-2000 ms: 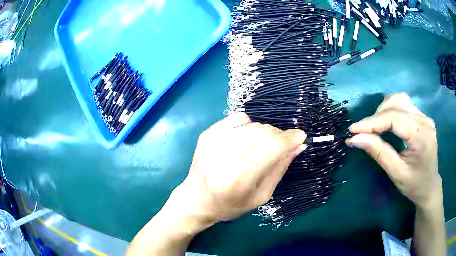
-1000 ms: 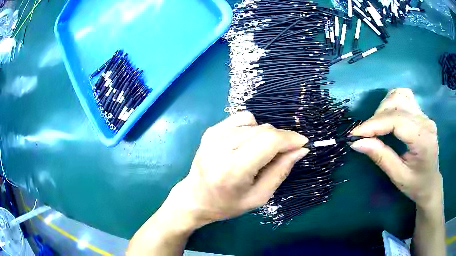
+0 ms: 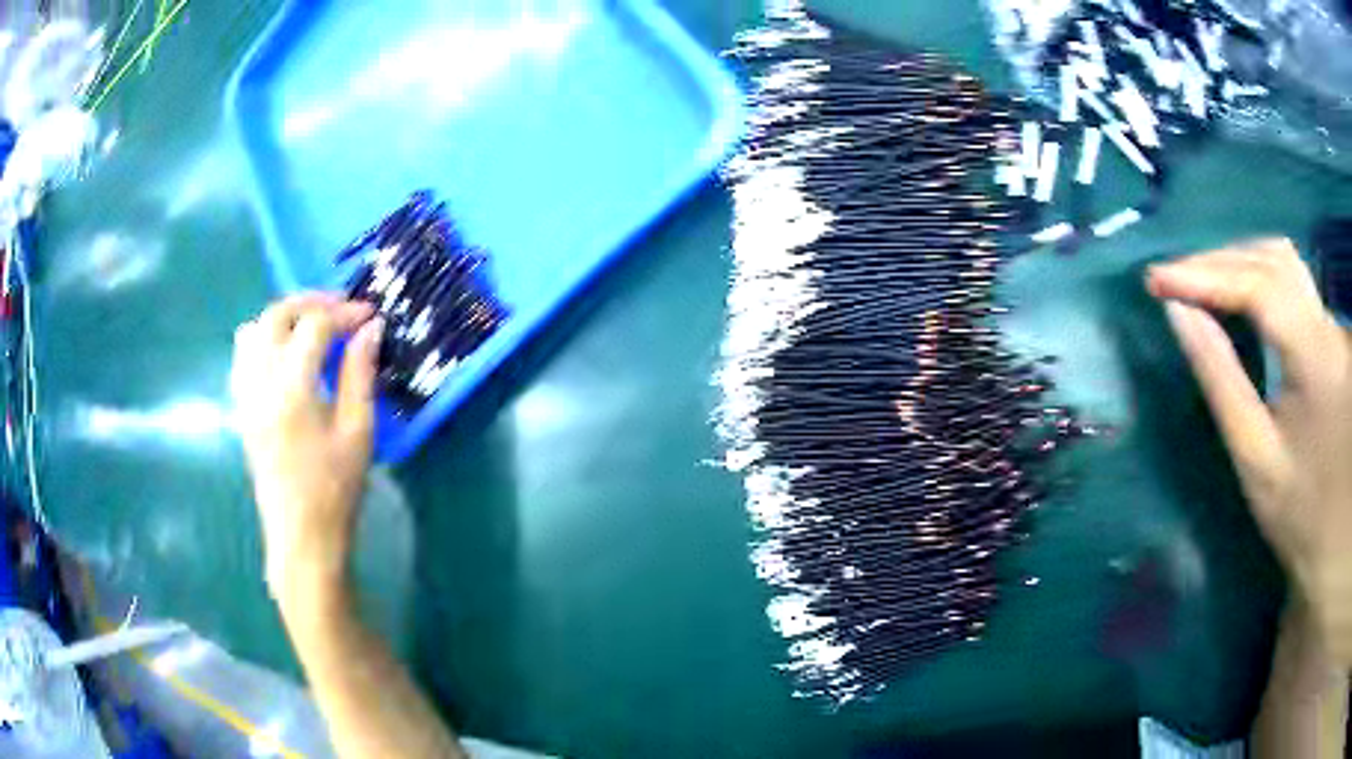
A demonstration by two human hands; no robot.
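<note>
My left hand is at the lower left edge of the blue tray, its fingertips beside a bundle of assembled leads. The blur hides whether it holds a lead. My right hand is over the mat at the right, thumb and forefinger apart, with nothing seen between them. A large pile of black wire leads lies in the centre, pale terminals on its left side and coppery tips on its right. Black-and-white tubes lie loose at the top right.
The glossy green mat bears all the parts. A clear plastic bag is at the top right. White and green strands are at the top left. A grey floor with a yellow line shows at the lower left.
My left hand has moved from the wire pile left to the tray. The banded tube is gone from between my hands. My right hand has moved up and right and opened. The view has shifted.
</note>
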